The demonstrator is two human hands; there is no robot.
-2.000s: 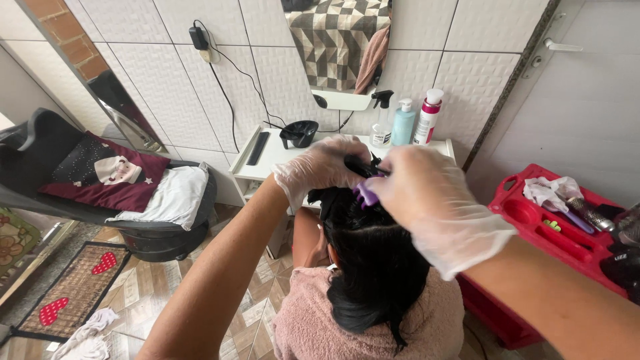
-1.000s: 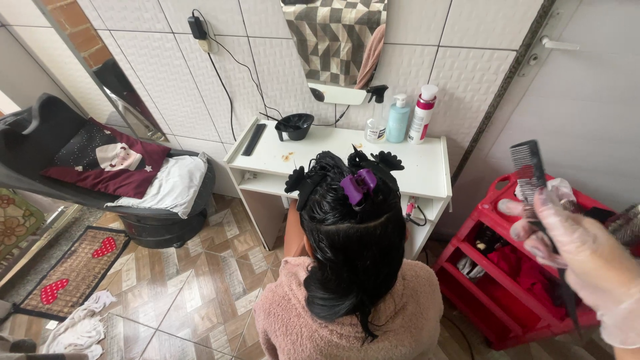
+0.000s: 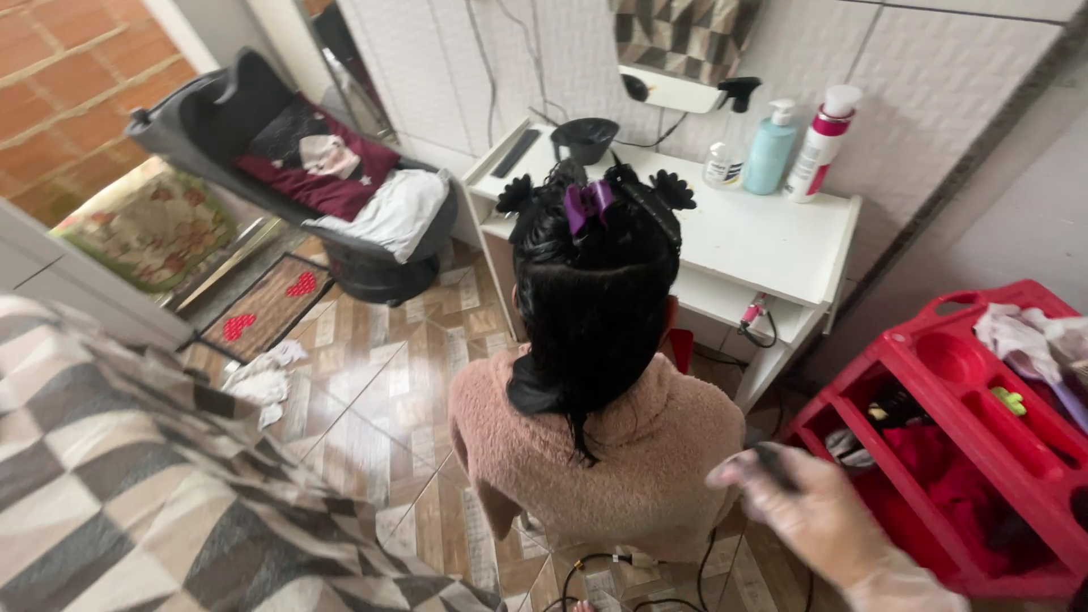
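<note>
My right hand (image 3: 799, 501), in a clear glove, is at the lower right with its fingers closed on a dark object (image 3: 775, 466), blurred, perhaps the comb. It is beside the seated person's shoulder in a pink fleece top (image 3: 595, 467). That person's wet black hair (image 3: 595, 331) is parted across the back of the head, and the lower part hangs down. A purple claw clip (image 3: 588, 206) holds the top section. Black hair clips (image 3: 673, 190) with scalloped ends stick out at both sides. My left hand is out of view.
A white table (image 3: 765, 246) bears a black bowl (image 3: 585, 138), a blue pump bottle (image 3: 769, 149) and a white and magenta bottle (image 3: 820, 153). At right stands a red trolley (image 3: 918, 374); at left, a black wash chair (image 3: 374, 255) and a patterned curtain (image 3: 170, 476). Cables (image 3: 612, 561) lie on the floor.
Both hands were at the purple clip at first. The left hand has left the view; the right hand moved off with a black comb and is now lower, near the shoulder. The view has swung left.
</note>
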